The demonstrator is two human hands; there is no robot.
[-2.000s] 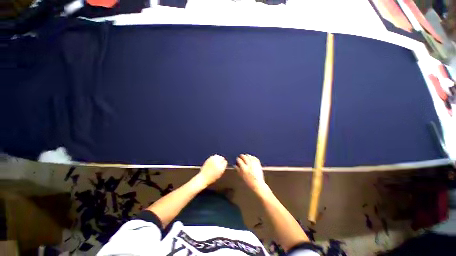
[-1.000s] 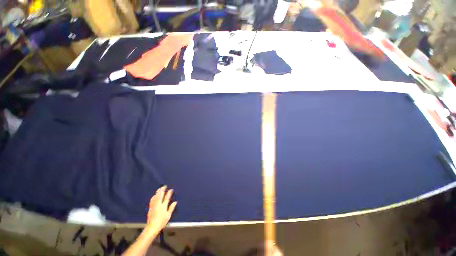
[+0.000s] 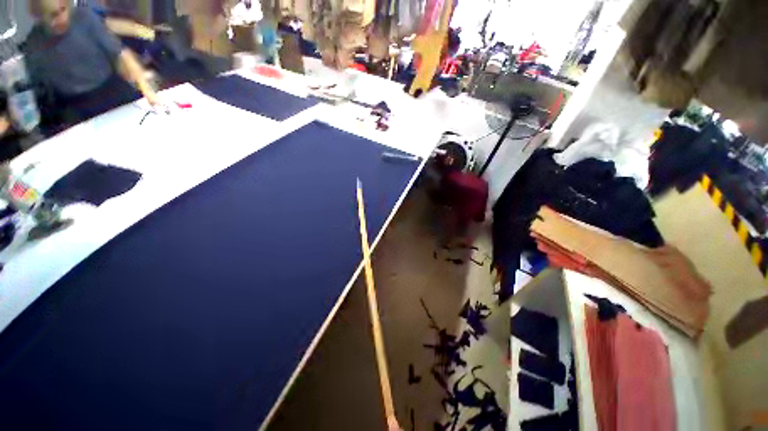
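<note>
The wide navy cloth (image 3: 227,252) lies flat over the near side of the white-topped table. The long wooden yardstick (image 3: 370,295) slants over the cloth's right edge. Its far tip is over the cloth and its near end hangs out over the floor. Only a small part of my right hand (image 3: 393,424) shows at the bottom edge of the picture, at the yardstick's near end; the rest is cut off. My left hand is out of view. A short grey metal bar (image 3: 401,157) lies near the cloth's far end.
A person (image 3: 80,63) stands across the table, reaching over it. A low side shelf (image 3: 581,290) at right holds red card patterns (image 3: 632,370), a brown card stack (image 3: 632,269) and dark panels. Dark offcuts (image 3: 467,391) litter the floor. A black fan (image 3: 515,109) stands beyond.
The view has swung right to the table's end and the side shelf. The yardstick has moved from lying across the cloth to its right edge. My left hand has left the picture.
</note>
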